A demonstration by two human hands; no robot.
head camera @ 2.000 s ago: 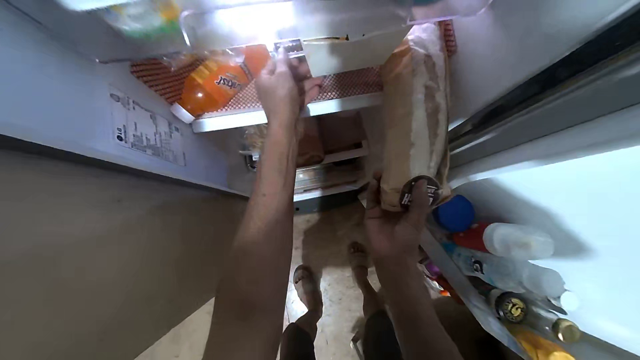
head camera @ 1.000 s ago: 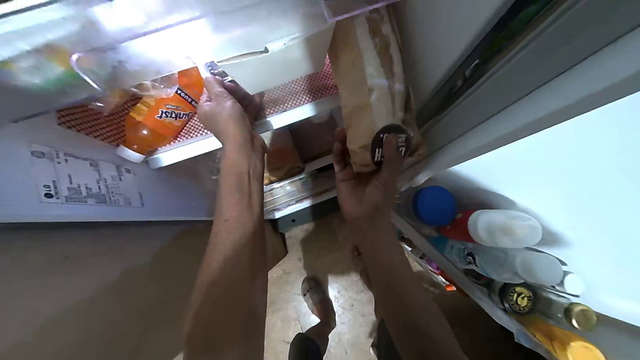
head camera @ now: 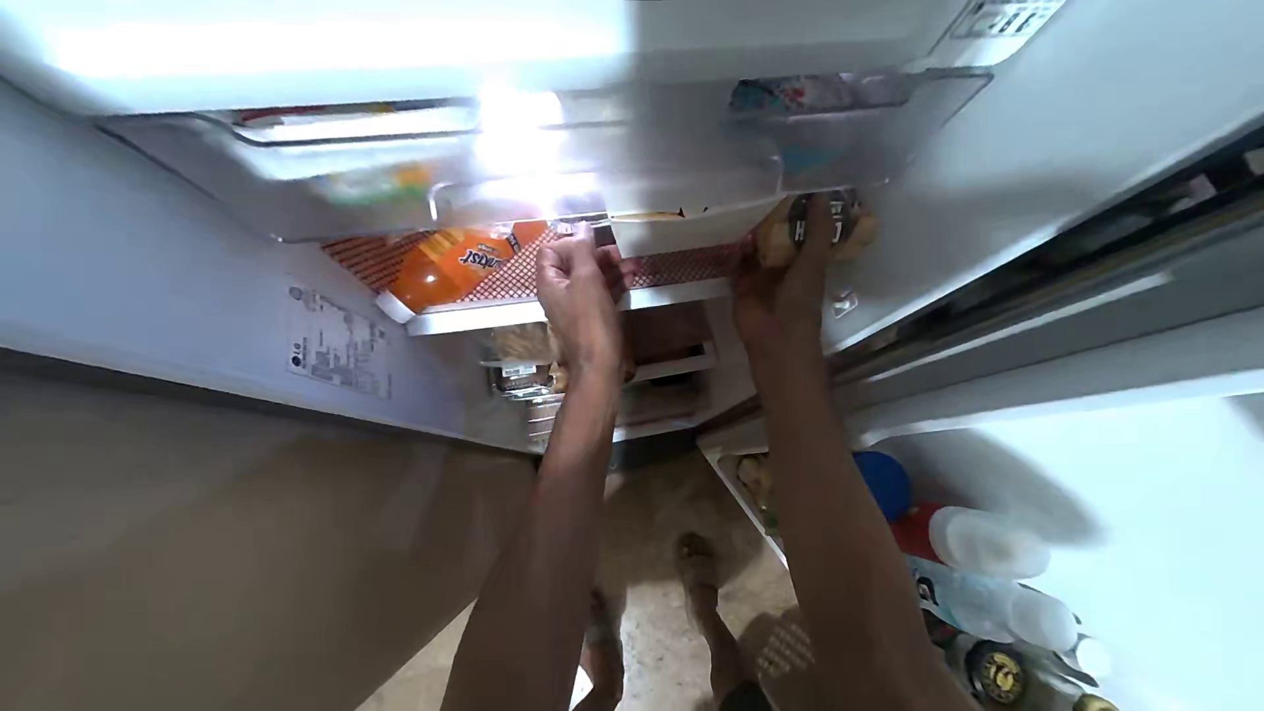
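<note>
My right hand (head camera: 780,281) grips the near end of a brown paper bag (head camera: 854,232) with a dark round label, which lies at the right of the refrigerator shelf (head camera: 681,291). My left hand (head camera: 583,276) is at the shelf's middle, its fingers bent near a white box (head camera: 681,232); whether it holds anything I cannot tell. Left of that hand an orange soda bottle (head camera: 444,272) lies on its side on a red and white patterned liner (head camera: 509,281), its white cap toward me.
A clear drawer (head camera: 375,197) hangs above the shelf. Packaged food (head camera: 518,375) sits on a lower level. At the right, the open door's rack holds several bottles (head camera: 987,543) and a blue round lid (head camera: 884,484). The refrigerator's side wall (head camera: 197,267) bounds the left.
The paper bag has gone deeper into the refrigerator with my right hand on it; before, most of its length showed in front of the shelf. My left hand remains near the white box.
</note>
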